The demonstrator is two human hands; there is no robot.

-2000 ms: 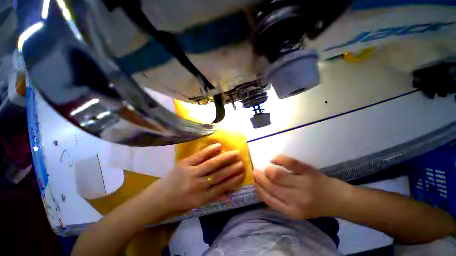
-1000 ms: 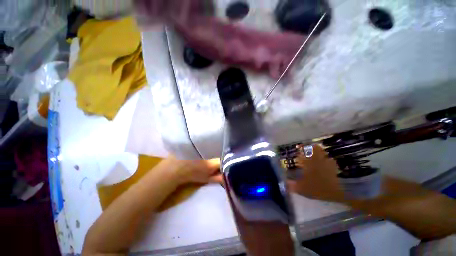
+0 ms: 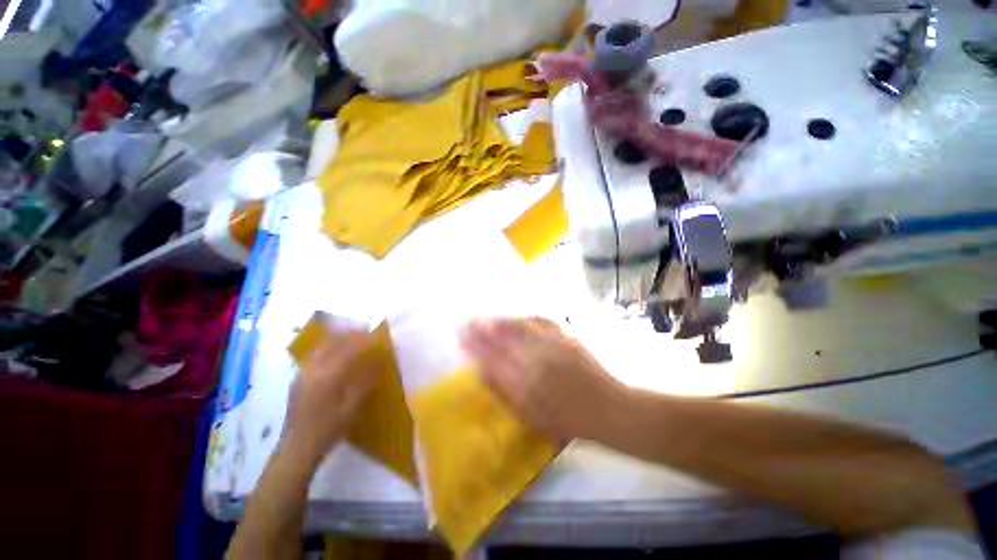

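Note:
A yellow fabric panel [image 3: 476, 459] with a white piece [image 3: 426, 348] at its upper part lies at the table's left front, left of the needle area. Its lower corner reaches over the front edge. My right hand [image 3: 530, 366] lies on its upper right part, fingers pointing left, slightly blurred. My left hand [image 3: 337, 377] is on a second yellow part [image 3: 383, 427] at the left; its fingers are blurred, and whether they pinch the cloth is unclear. The presser foot [image 3: 714, 348] of the white sewing machine [image 3: 809, 164] is right of my right hand.
A stack of yellow cut pieces [image 3: 405, 164] lies at the back left of the table. A small yellow piece [image 3: 539, 224] lies beside the machine head. A white wrapped bundle [image 3: 448, 38] is behind. A pink cloth strip [image 3: 667, 142] hangs on the head. The blue-taped edge [image 3: 254, 290] is at left.
The view has swung left and back from the machine. My hands have moved from the needle area to the left with the yellow and white cloth, which now lies spread between them.

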